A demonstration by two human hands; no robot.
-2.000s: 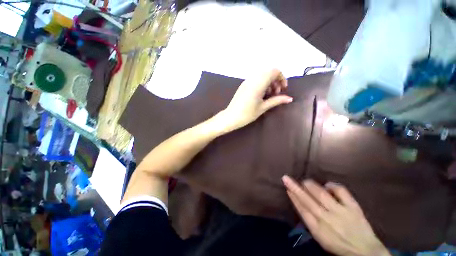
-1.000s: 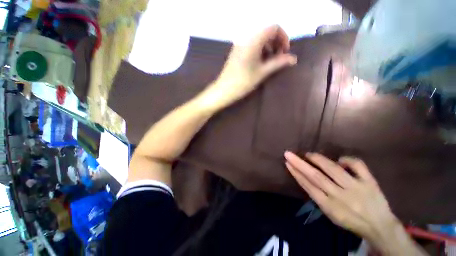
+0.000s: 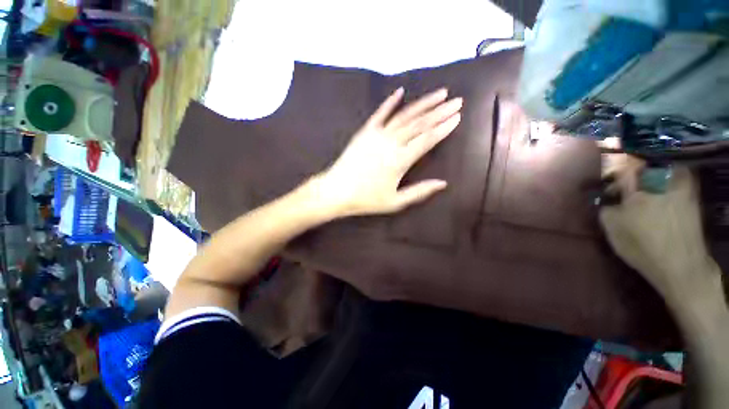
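A dark brown garment panel [image 3: 352,248] lies spread over the white table, its curved edge at the upper left. A slit-like dark line and a straight-edged outline, perhaps a pocket piece, show on it. My left hand [image 3: 400,156] lies flat on the panel with fingers spread. My right hand [image 3: 651,208] is at the panel's right part, beside the metal parts [image 3: 611,124] under the sewing machine head [image 3: 623,56]. Its fingers are bent and partly hidden; whether they grip anything cannot be told. A small greenish patch shows over this hand, unclear what.
The white table [image 3: 336,36] shows behind the panel. A taped cardboard strip [image 3: 180,72] and a beige device with a green centre [image 3: 64,104] stand at the left. Blue baskets [image 3: 84,208] are beyond them. A red container [image 3: 639,379] is at the lower right.
My left hand has opened flat from a curled pose. My right hand has moved from the panel's near edge up and right to the machine's metal parts.
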